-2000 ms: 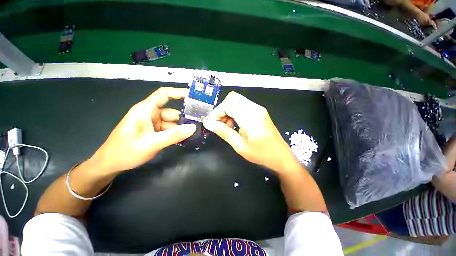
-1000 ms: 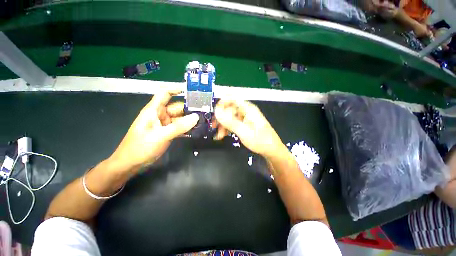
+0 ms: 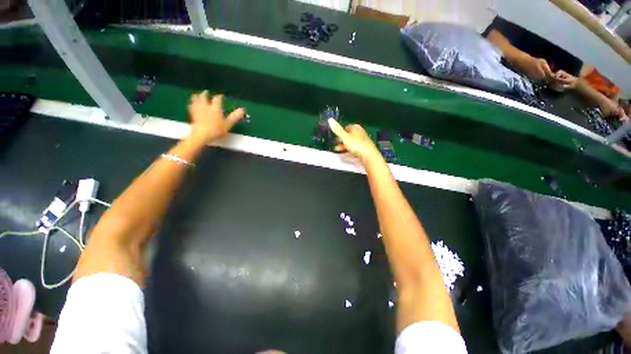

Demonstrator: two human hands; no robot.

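A part-built unit [image 3: 326,119], blue at its upper end, is over the green belt just beyond the white rail. My right hand [image 3: 355,140] is at the unit's right side with thumb and fingers closed on its edge; whether the unit touches the belt is unclear. My left hand [image 3: 213,119] is palm down over the belt with its fingers spread. Another unit [image 3: 243,117] shows only in small part by the left hand's thumb; the rest is hidden. Loose small white parts [image 3: 367,256] lie on the black worktop, with a white pile [image 3: 447,264] right of my right forearm.
More units lie on the belt [image 3: 417,140]. The white rail [image 3: 443,181] runs between belt and worktop. A plastic bag [image 3: 553,269] lies right. A white adapter [image 3: 87,189] with cable and a pink fan [image 3: 15,304] are left. Another person's hands [image 3: 553,72] are far right.
The unit has gone from above the worktop to the belt with my right hand. My left hand has let go and moved forward left over the belt. The view has shifted.
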